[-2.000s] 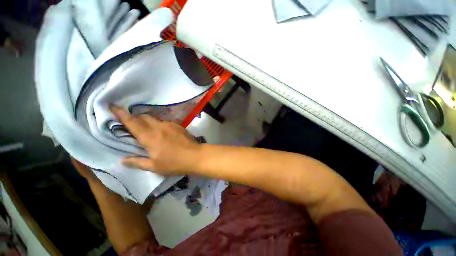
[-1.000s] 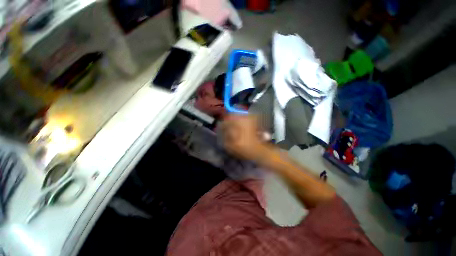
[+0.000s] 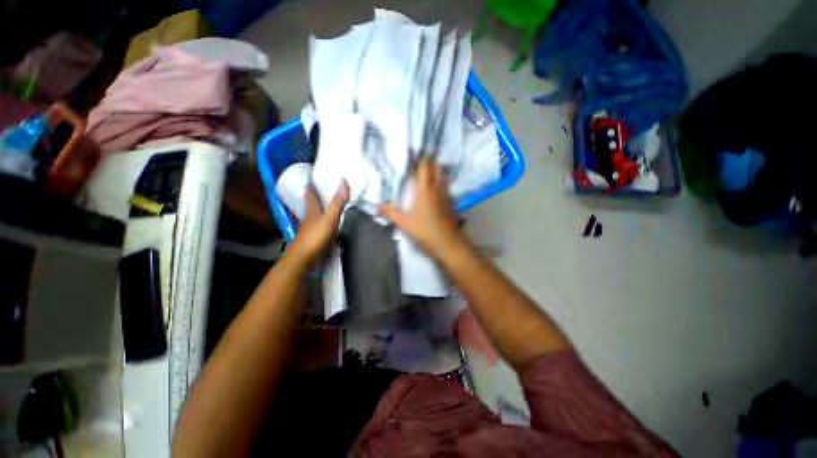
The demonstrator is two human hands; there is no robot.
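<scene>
A bundle of long white-grey fabric panels (image 3: pixel 381 80) lies across a blue plastic basket (image 3: pixel 508 161), its far ends jutting over the far rim. A dark grey part (image 3: pixel 372 259) and white strips hang over the near side. My left hand (image 3: pixel 322 221) is at the bundle's near left, thumb raised and fingers partly hidden by the fabric. My right hand (image 3: pixel 425 207) is on the near right of the bundle, fingers against it and slightly blurred. Whether either hand grips the fabric cannot be told.
The white table edge with measuring tape (image 3: pixel 186 277) runs down the left, with a black phone (image 3: pixel 143 304) on it. Pink folded fabric (image 3: pixel 170 94) is at the upper left. A small bin with red items (image 3: pixel 618 161), a blue bag (image 3: pixel 618 54) and a dark bag (image 3: pixel 761 134) are on the floor at right.
The view has swung right from the table to the floor. Both hands are now at white panels over the blue basket; one second ago only one blurred hand showed near it.
</scene>
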